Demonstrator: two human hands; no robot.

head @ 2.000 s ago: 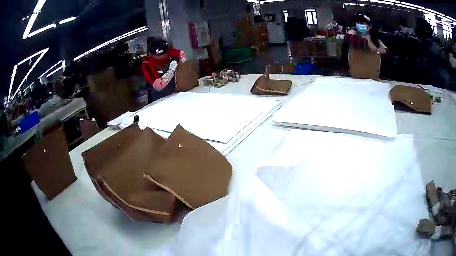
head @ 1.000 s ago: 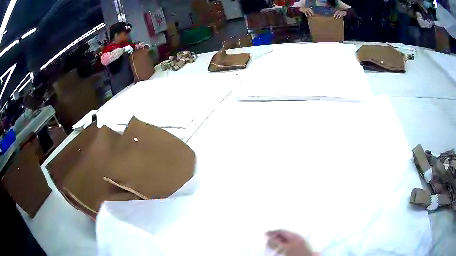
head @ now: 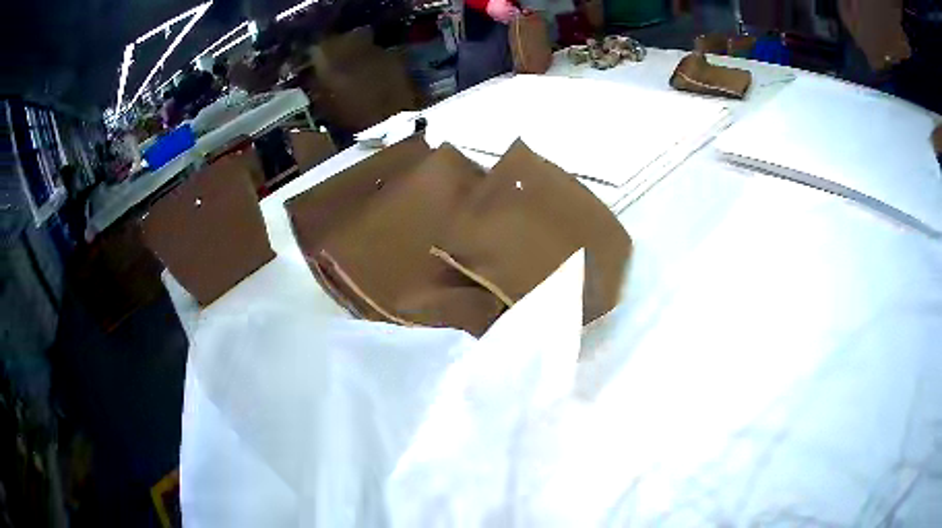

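Thin white stuffing paper [head: 465, 423] spreads across the near part of the view, wrinkled, with one corner standing up in a point. It covers the lower edge of slumped brown bag bodies [head: 454, 227], which lie together on the table and show small metal dots and tan edge lines. Another brown bag body [head: 207, 237] stands upright at the table's left edge. Neither of my hands shows; whether the paper hides them cannot be told.
Thick white paper stacks lie behind the bags [head: 589, 124] and at the right [head: 847, 155]. A folded brown bag [head: 711, 77] and a pile of small bundles [head: 607, 52] are at the far side. A person's pink hand [head: 503, 10] touches a bag. A dark floor is at the left.
The view has swung left, so the bags sit further right. The near paper has lifted, with a raised corner in front of the bags. The hand seen at the bottom earlier no longer shows.
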